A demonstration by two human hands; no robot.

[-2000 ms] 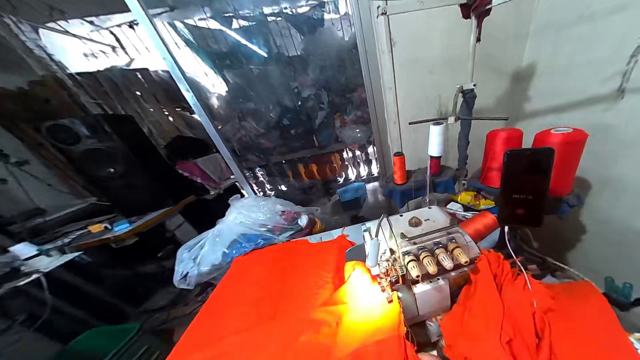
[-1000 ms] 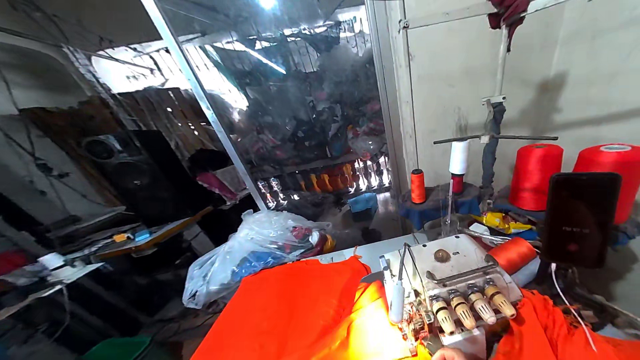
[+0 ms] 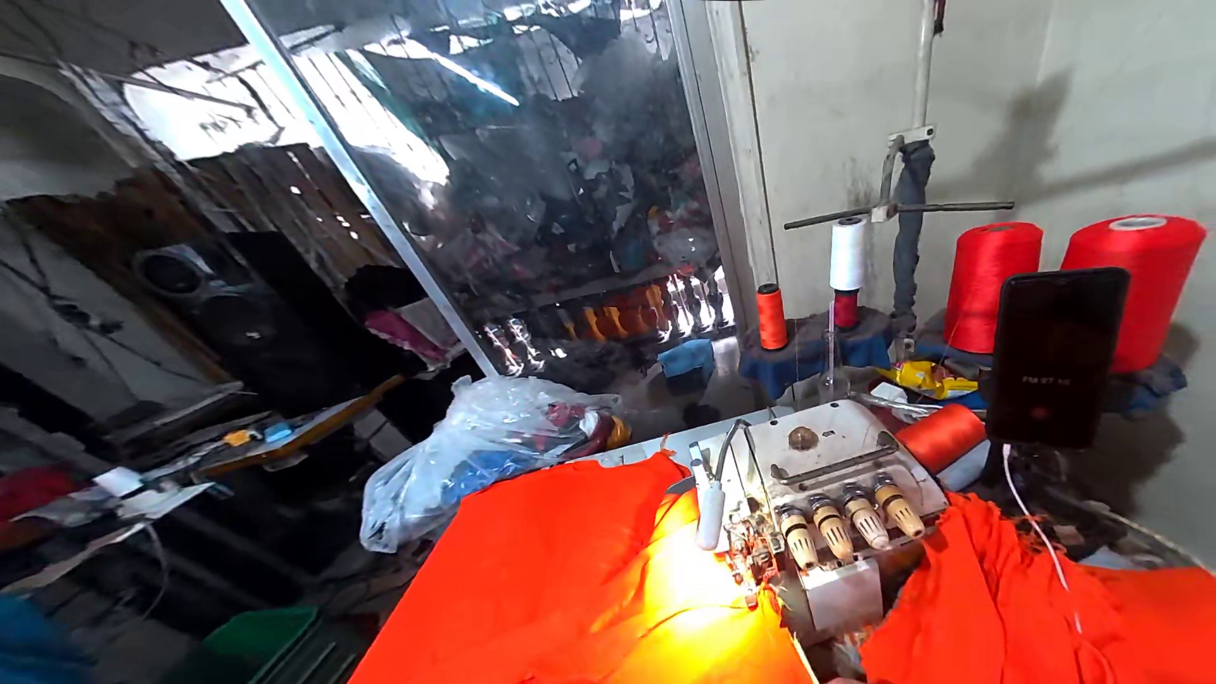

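Observation:
An overlock sewing machine with several tension dials stands at the lower centre right, its lamp lighting the cloth. Bright orange-red fabric lies spread left of the machine and runs to its presser foot area. More of this fabric is bunched on the machine's right side. My left hand and my right hand are not clearly seen; only a sliver, perhaps a fingertip, shows at the bottom edge below the machine, and whose hand it is cannot be told. What my hands hold is hidden below the view.
Red thread cones, a small orange spool and a white spool stand behind the machine. A phone stands upright at right, with a white cable. A clear plastic bag lies behind the fabric. A green crate is lower left.
A fingertip seen at the bottom edge beside the machine a second ago is now almost out of the frame. The view has shifted somewhat.

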